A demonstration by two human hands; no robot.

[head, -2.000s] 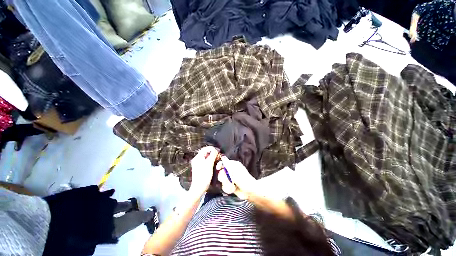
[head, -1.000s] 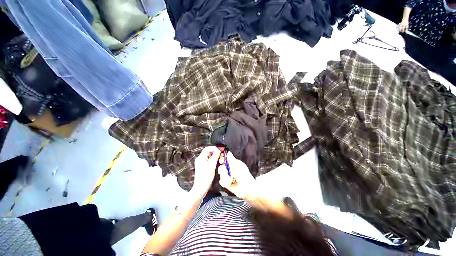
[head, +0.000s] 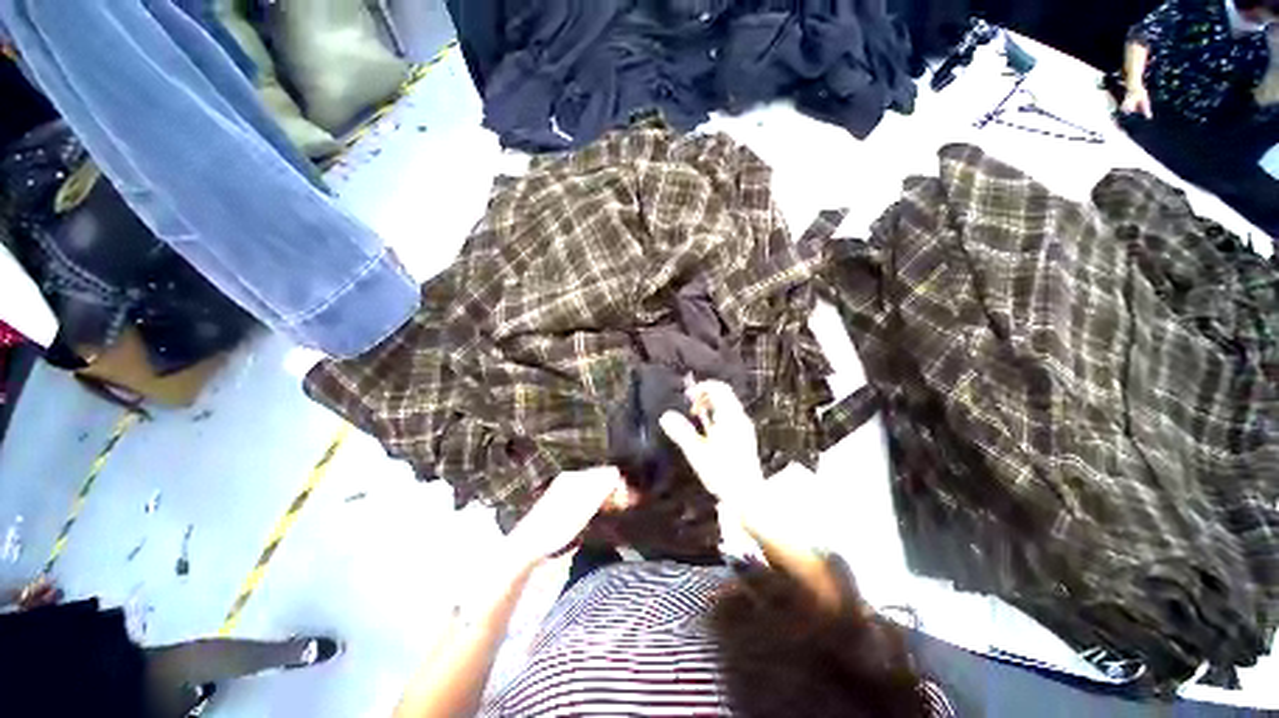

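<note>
A brown plaid garment (head: pixel 561 267) lies spread and crumpled in front of me, with its plain dark lining (head: pixel 657 407) exposed near my body. My left hand (head: pixel 572 511) is at the near edge of the garment, its fingertips closed on the dark cloth. My right hand (head: pixel 718 438) is over the lining, farther out and to the right, with fingers curled. Whether it holds anything small is too blurred to tell.
A pile of plaid garments (head: pixel 1066 407) lies on the right. Dark garments (head: pixel 687 63) are heaped at the far side. A blue denim garment (head: pixel 225 197) hangs at left. A wire hanger (head: pixel 1038 112) lies on the white table near a person (head: pixel 1192 63). Another person's leg shows lower left.
My hands, together before, have moved apart. My right hand has moved forward and right over the lining, my left slightly back. The blue thing in my right hand no longer shows. The person lower left has moved leftward.
</note>
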